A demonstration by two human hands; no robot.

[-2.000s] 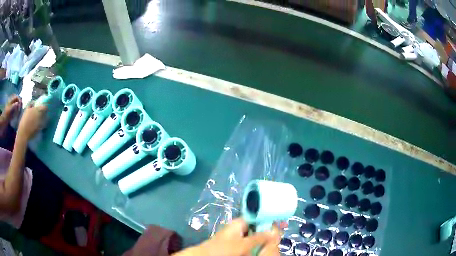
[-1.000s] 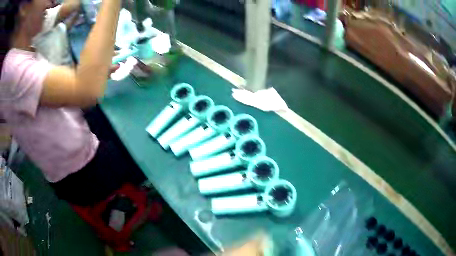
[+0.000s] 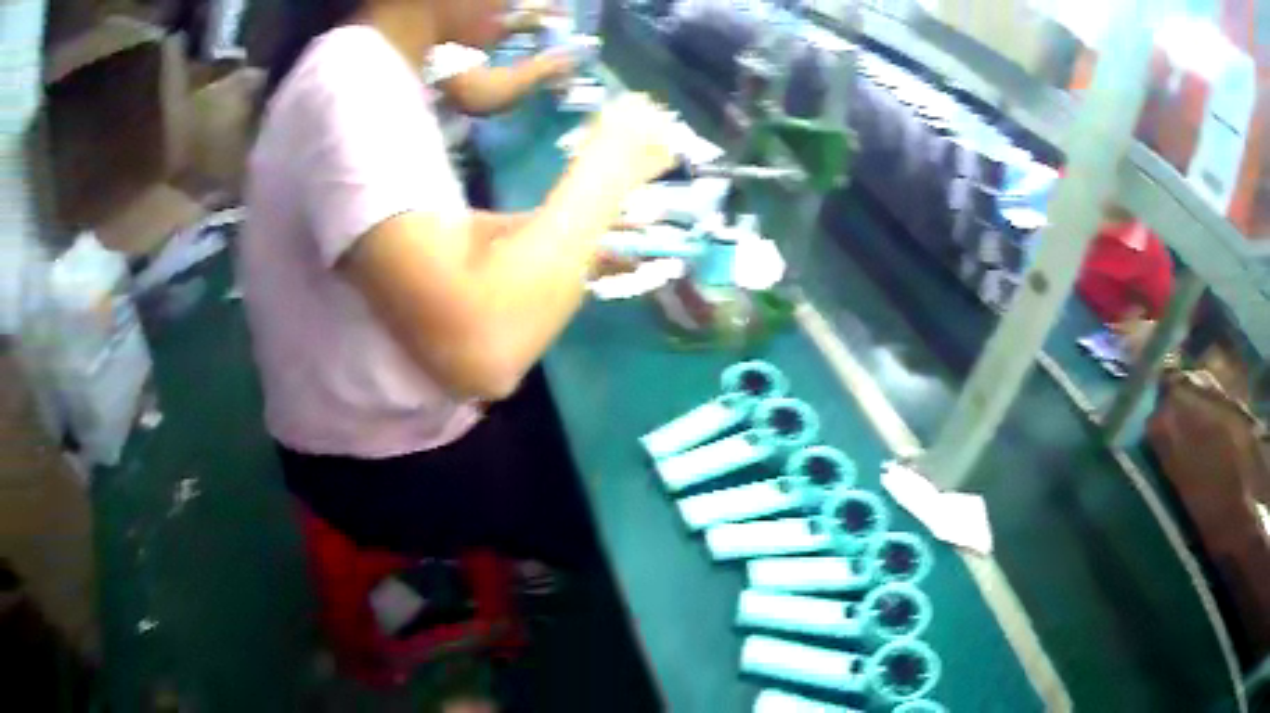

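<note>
A row of turquoise handheld bodies [image 3: 815, 657] lies side by side on the green bench top [image 3: 696, 613], round heads to the right with dark centres facing up. The nearest one is cut off by the bottom edge. Neither of my hands is in the picture. The picture is blurred.
A person in a pink shirt [image 3: 341, 251] sits on a red stool [image 3: 327, 592] at the left of the bench, hands on a turquoise unit. A metal post [image 3: 1038, 279] stands by a white scrap [image 3: 940, 504]. A brown carton [image 3: 1212, 446] shows at the right.
The view has swung left along the bench. The row has shifted right and down in the picture. My hand, the plastic bag and the black discs have left view.
</note>
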